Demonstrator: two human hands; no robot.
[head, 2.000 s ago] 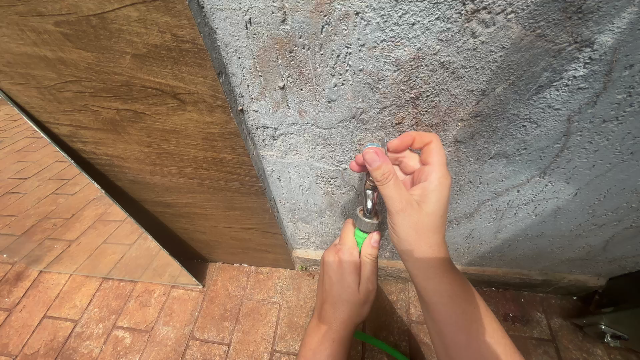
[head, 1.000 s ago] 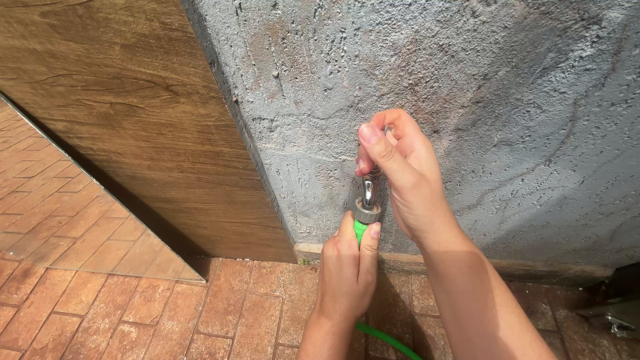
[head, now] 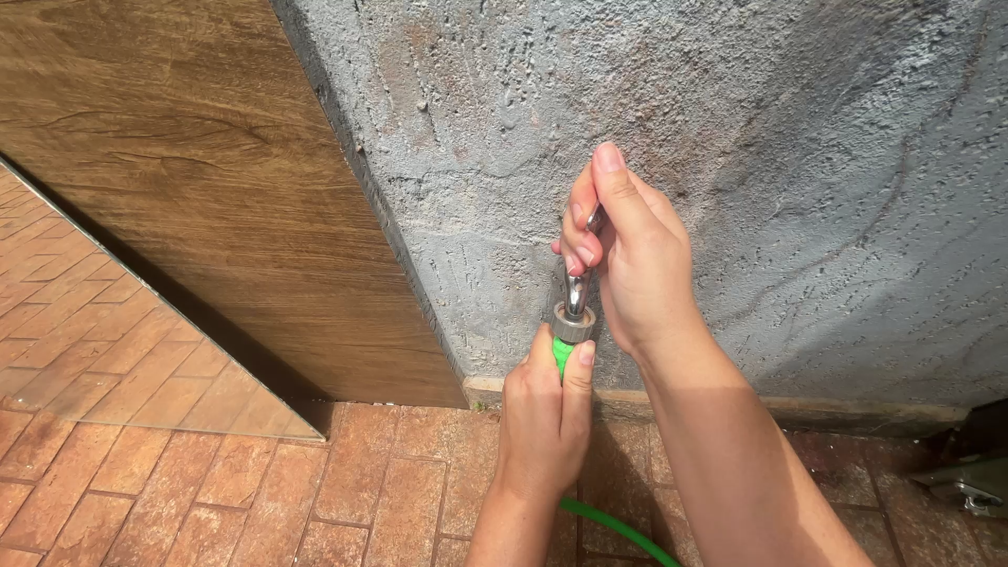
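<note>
A chrome tap [head: 577, 293] comes out from the textured grey wall, its spout pointing down. A grey collar connector [head: 573, 321] sits around the spout's end, with the green end of a garden hose [head: 562, 352] directly below it. My left hand [head: 547, 402] grips the green hose end just under the connector. My right hand [head: 634, 244] is curled around the upper part of the tap, with a bit of its metal handle [head: 596, 219] showing between thumb and fingers. The fingers hide most of the tap body. Below my left wrist the green hose [head: 618, 529] runs down to the right.
A wood-look panel [head: 236, 197] stands against the wall on the left, with a mirror or glass sheet [head: 142, 346] leaning in front. Brick-patterned paving [head: 394, 488] lies below. At the far right there is a dark object with a metal part [head: 976, 498], partly cut off.
The fingers of my right hand have gone from a raised pinch at the top of the tap to a curl around it. My left hand keeps its hold below the connector.
</note>
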